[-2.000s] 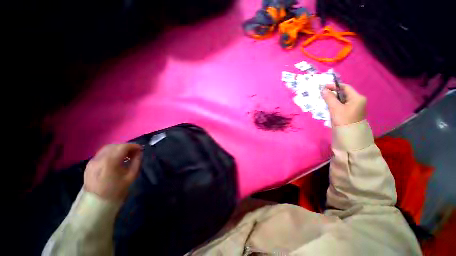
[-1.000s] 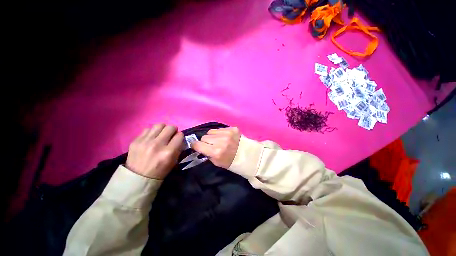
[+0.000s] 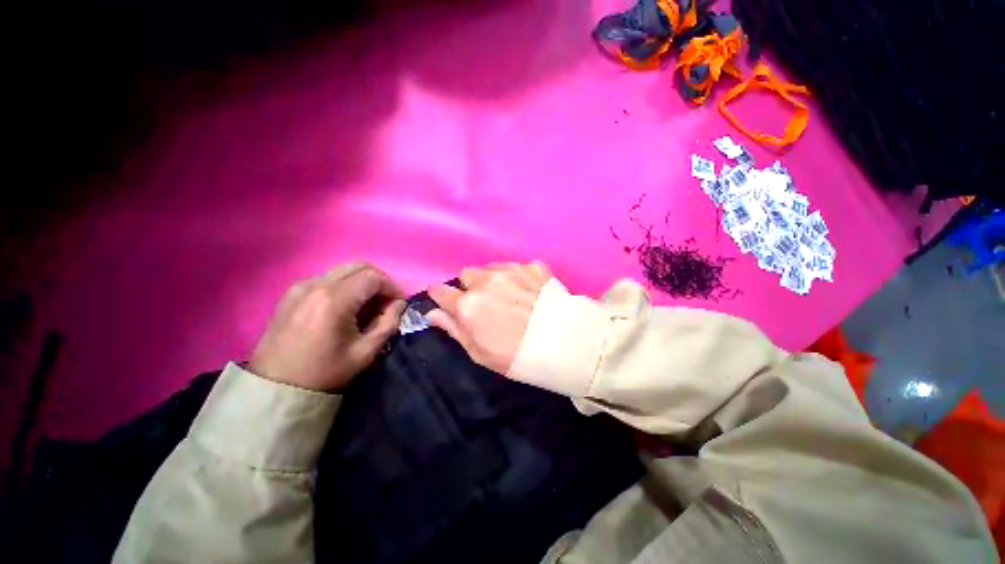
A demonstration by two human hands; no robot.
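A black backpack (image 3: 463, 452) lies in front of me at the edge of the pink table. A small white printed label (image 3: 413, 321) shows at its top edge, between my hands. My left hand (image 3: 328, 327) pinches the bag's edge just left of the label. My right hand (image 3: 493, 313) grips the black edge just right of the label, with its fingertips close to it. The snips do not show now; whether they are inside my right hand is hidden.
A pile of white labels (image 3: 771, 220) and dark thread trimmings (image 3: 685, 271) lie on the pink table (image 3: 518, 143) to the right. Grey and orange strips (image 3: 705, 55) and an orange loop (image 3: 768, 107) lie above. A black stack (image 3: 882, 88) stands at upper right; orange material (image 3: 968, 446) is at lower right.
My right hand came from the label pile to the bag's edge by my left hand. The snip blades, visible below my right hand a second ago, no longer show.
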